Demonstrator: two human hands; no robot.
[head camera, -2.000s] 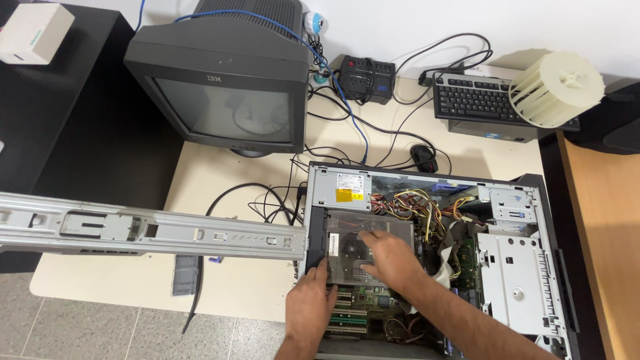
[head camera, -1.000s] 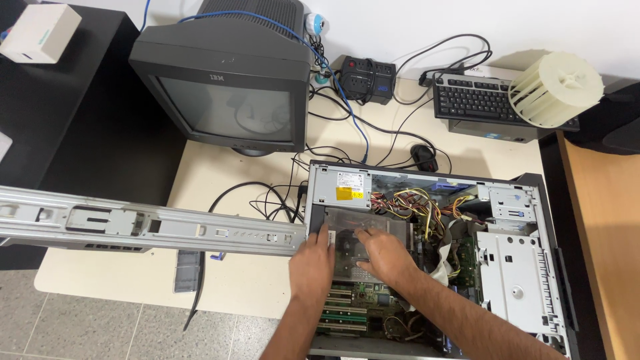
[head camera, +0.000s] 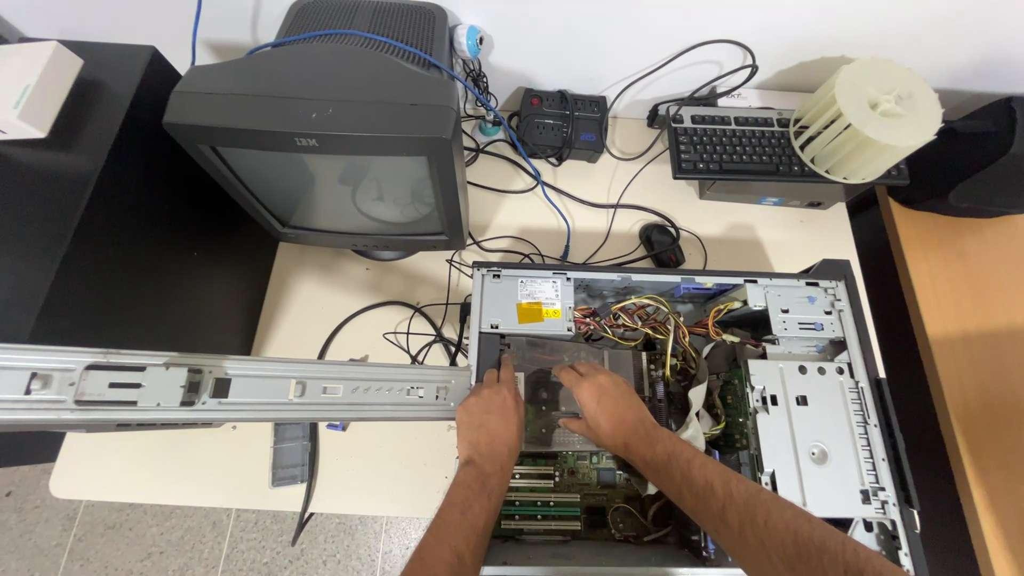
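Observation:
An opened computer tower case lies on its side on the table. Inside it, a clear plastic air shroud covers part of the motherboard. My left hand rests at the shroud's left edge, fingertips near a dark part by the rear wall. On top of the shroud, my right hand is spread, thumb and fingers apart, touching the plastic. The power supply with its bundled wires sits above both hands. Whether either hand grips the shroud is hard to tell.
A long metal rail reaches from the left to the case. Behind stand a CRT monitor, a black power unit, a mouse, and a keyboard bearing a white plastic blower wheel. Loose cables lie behind the case.
My left hand has moved up along the shroud's left edge since two seconds ago. My right hand stays over the shroud, with little plain change.

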